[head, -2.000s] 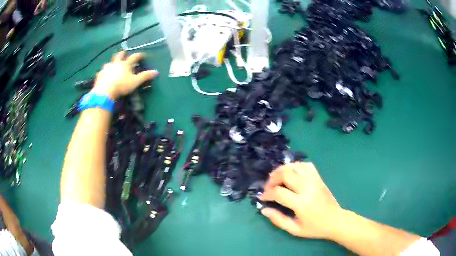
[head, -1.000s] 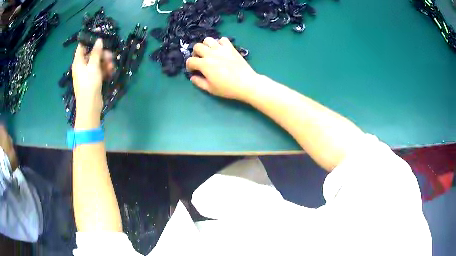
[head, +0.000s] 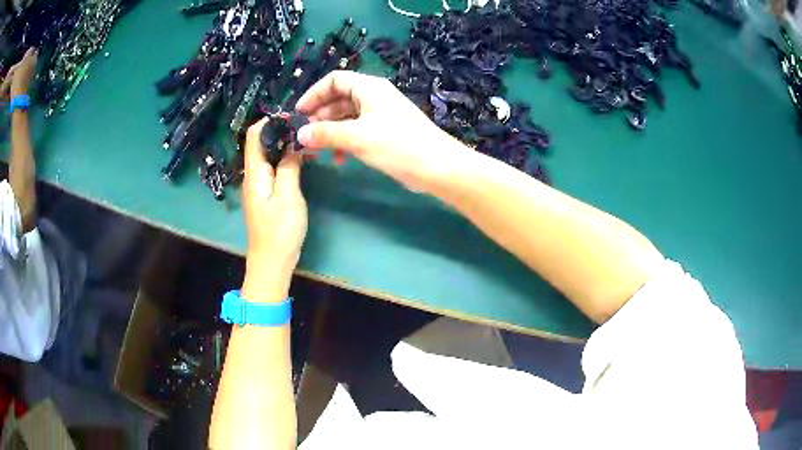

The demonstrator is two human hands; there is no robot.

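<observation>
My left hand point(head: 274, 206), with a blue wrist strap point(head: 256, 309), holds a black part point(head: 276, 139) with a rounded end, above the near edge of the stick heap. My right hand point(head: 369, 123) meets it from the right, fingertips pinching a small dark piece point(head: 299, 129) against it. A thin red glint shows between them. Slim black sticks point(head: 198, 110) lie heaped behind and left of my left hand. Small black curved pieces point(head: 457, 75) lie heaped beyond my right hand. The fingers hide most of the held parts.
More black hooked parts point(head: 607, 61) lie at the upper right. A white cord point(head: 413, 12) shows at the top edge. At far left is a neighbour's hand point(head: 19, 77) beside a glittering heap point(head: 75, 53). An open carton point(head: 132, 352) with dark pieces stands below the table edge point(head: 369, 293).
My left hand has come back from the stick heap with a black part. My right hand has left the curved-piece heap and met it. The view has shifted too.
</observation>
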